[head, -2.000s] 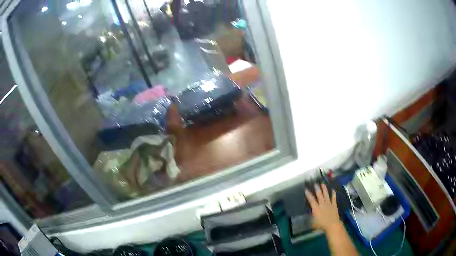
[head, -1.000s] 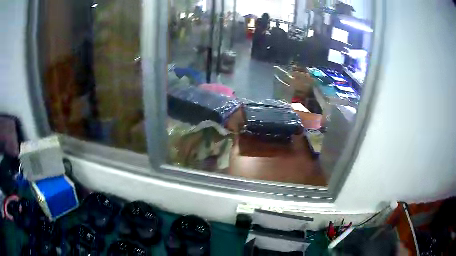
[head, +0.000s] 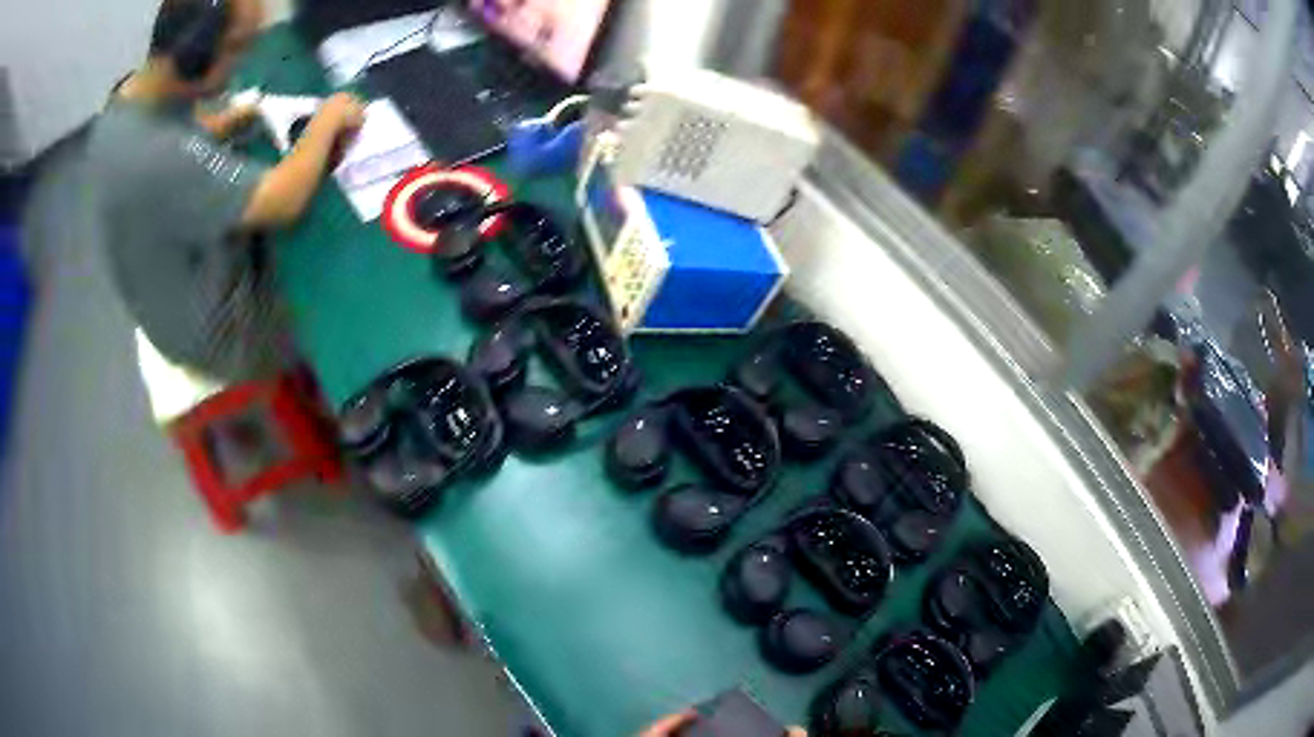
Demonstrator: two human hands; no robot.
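A flat dark box shows at the bottom edge, cut off by it. The fingers of my left hand are on its left side; the rest of the hand is out of the picture. Only a sliver of my right hand shows at its right side, so its grip is unclear. Several black over-ear headphones lie on the green bench mat, among them one pair mid-bench and one pair near the front edge. Glossy black ovals lie within their headbands.
A seated person works at the far end with papers, beside a red stool. A blue and cream instrument bears a cream vented box. A red and white round mat lies nearby. A window runs along the right.
The view has swung left, from the window and wall to the bench with headphones and the seated person. Two seconds ago a hand was spread over a dark item beside a blue tray.
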